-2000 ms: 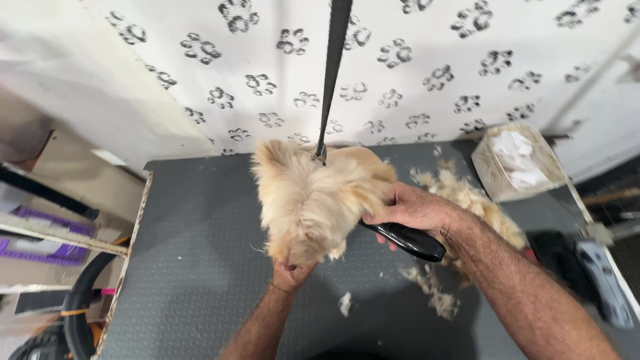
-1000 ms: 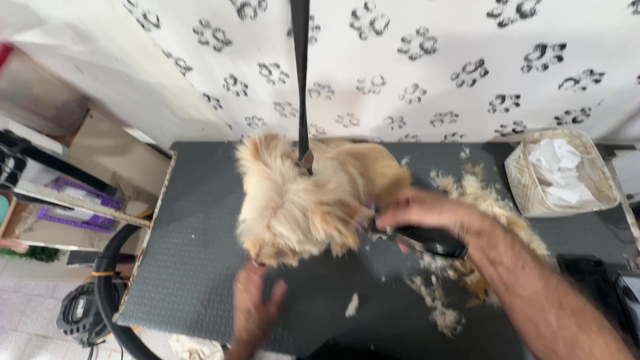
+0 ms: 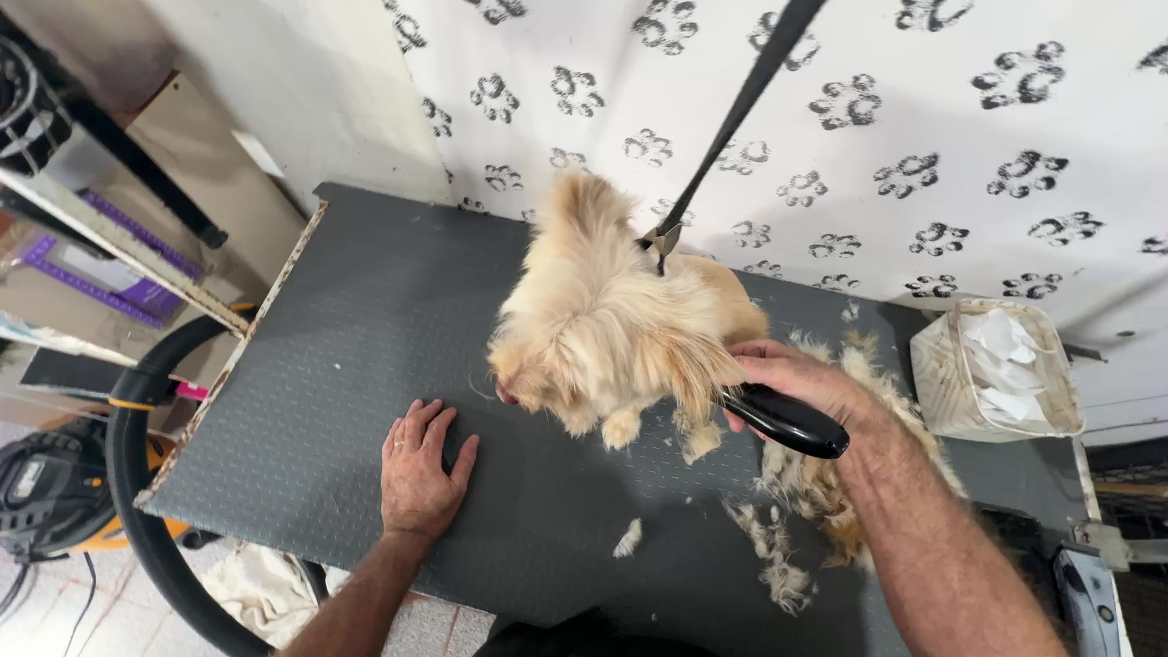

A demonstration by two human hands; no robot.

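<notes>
A small cream-coloured dog [image 3: 602, 319] stands on the grey textured grooming table [image 3: 319, 365], its shaggy head toward me and its back clipped short. A black grooming strap [image 3: 730, 128] with a metal clasp runs up from its neck. My right hand [image 3: 794, 383] holds a black electric clipper [image 3: 789, 422] beside the dog's ear and shoulder; the blade end is hidden by fur. My left hand [image 3: 424, 470] rests palm down on the table, fingers spread, holding nothing, a little away from the muzzle.
Cut fur [image 3: 821, 484] lies in a heap under my right forearm, with smaller tufts nearer me. A basket [image 3: 940, 365] of crumpled white paper stands at the back right. Another clipper [image 3: 1086, 593] sits at the right edge. A black hose [image 3: 137, 465] curves past the table's left end.
My left hand has let go of the dog's muzzle and come down on the table to its left. My right hand still holds the clipper by the dog's ear.
</notes>
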